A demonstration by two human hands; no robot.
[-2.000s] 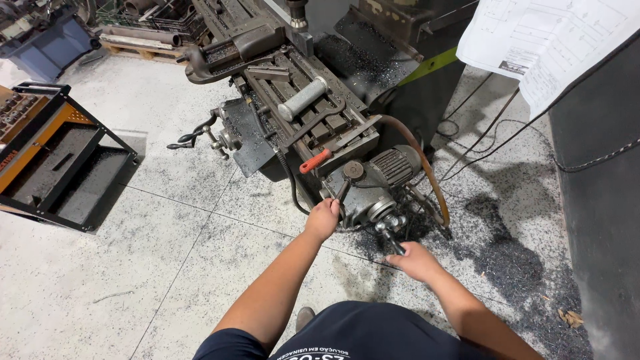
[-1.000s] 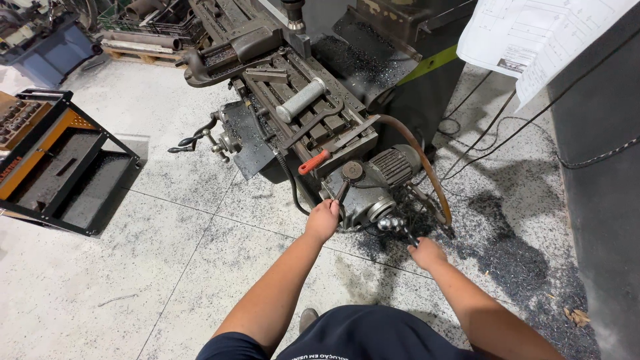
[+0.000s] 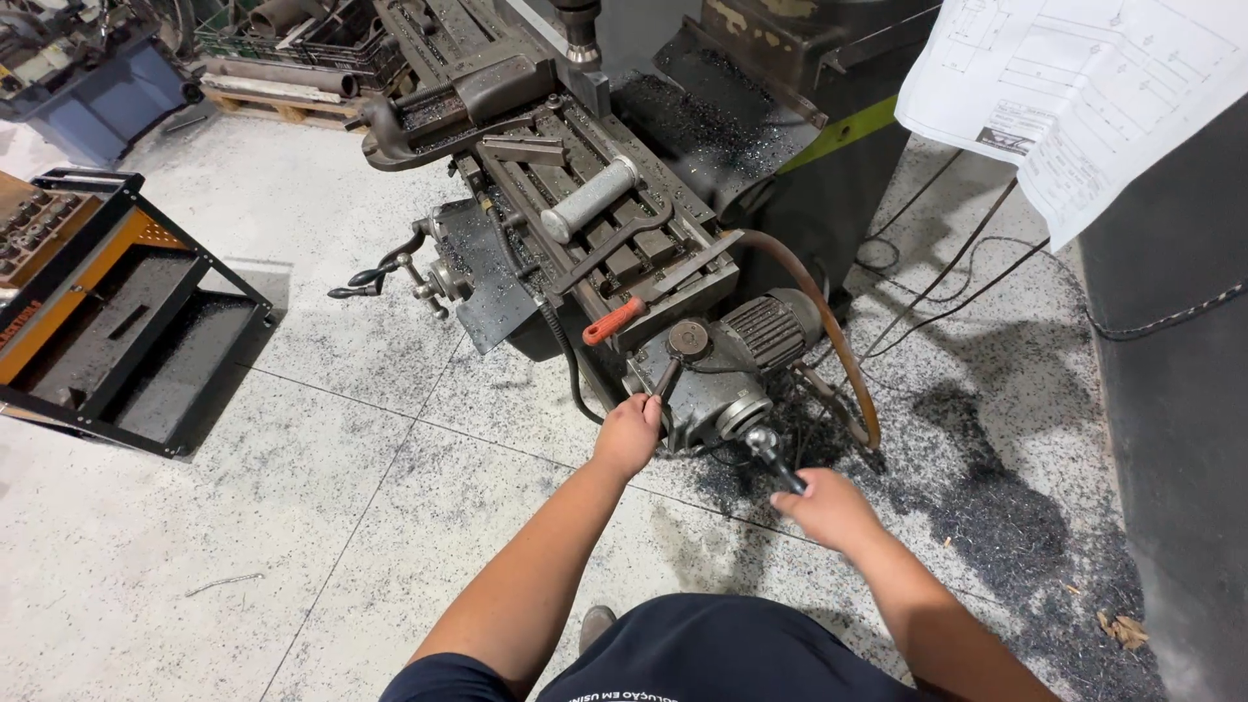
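Note:
My left hand (image 3: 627,436) is closed around the lever (image 3: 669,378) on the power feed unit at the end of a milling machine's table (image 3: 624,255). My right hand (image 3: 829,509) grips the black handle of the table's crank (image 3: 777,462), to the right of my left hand. An electric motor (image 3: 775,330) sits just beyond. On the table lie a file with an orange handle (image 3: 613,321), a metal cylinder (image 3: 589,199), a curved wrench (image 3: 614,246) and a small steel block (image 3: 524,150). A machine vise (image 3: 468,105) stands farther back, near the spindle (image 3: 579,34).
At left stands a tool cart (image 3: 146,322) with dark trays. A brown hose (image 3: 829,312) loops beside the motor. Metal chips (image 3: 994,507) cover the floor at right, near cables. Paper drawings (image 3: 1072,88) hang at upper right. A blue bin (image 3: 107,102) and a pallet (image 3: 283,105) stand behind.
The crank and my right hand on it have moved around, first right, then back to the left and lower. My left hand stays on the lever.

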